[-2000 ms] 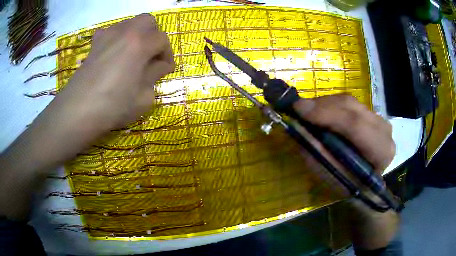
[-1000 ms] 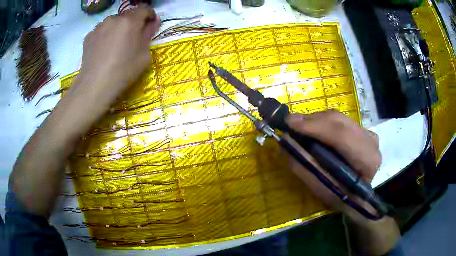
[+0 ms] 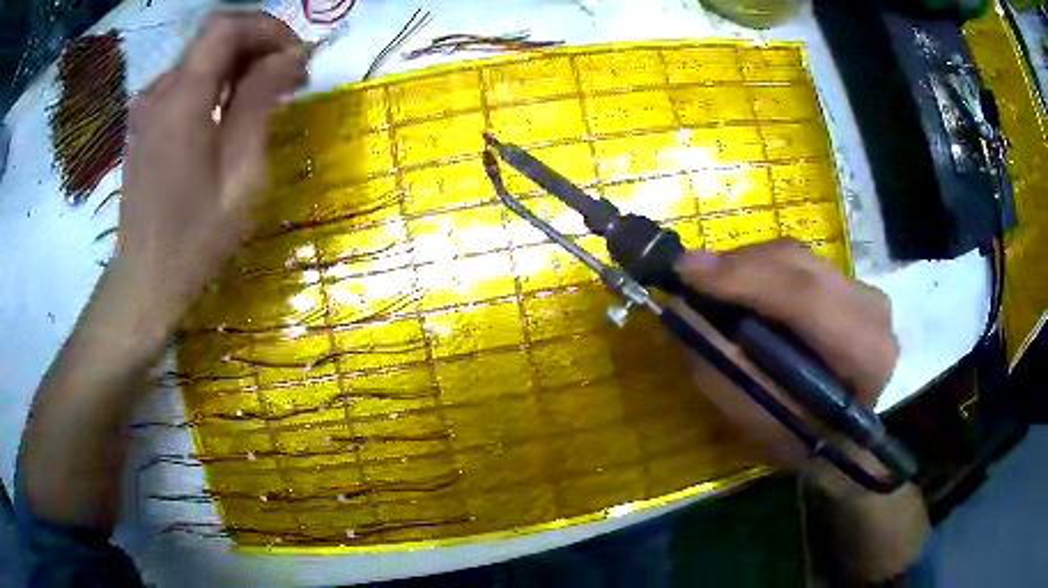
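Observation:
A large shiny yellow flexible heater panel (image 3: pixel 598 402), gridded with fine lines, lies flat in front of me. Thin dark lead wires (image 3: pixel 345 443) lie in rows over its left part. My right hand (image 3: pixel 804 322) grips a black soldering iron (image 3: pixel 644 247); a thin feed tube is clamped beside it. The iron's tip points up and left over the panel's upper middle; contact cannot be told. My left hand (image 3: pixel 190 172) is blurred over the panel's upper left corner, fingertips close together near the top edge. Whether they hold a wire is unclear.
A dense wire bundle (image 3: pixel 90 115) lies at the upper left. Loose wires (image 3: pixel 483 44) lie beyond the panel's top edge. A black box (image 3: pixel 954 149) with a cable stands at the upper right, beside a second yellow panel (image 3: pixel 1025 218). A round yellowish object (image 3: pixel 747 9) is cut off at the top.
My left hand has moved from over the panel up to the loose wires, then left and slightly down. The iron stays over the panel with small shifts. The camera view has shifted slightly.

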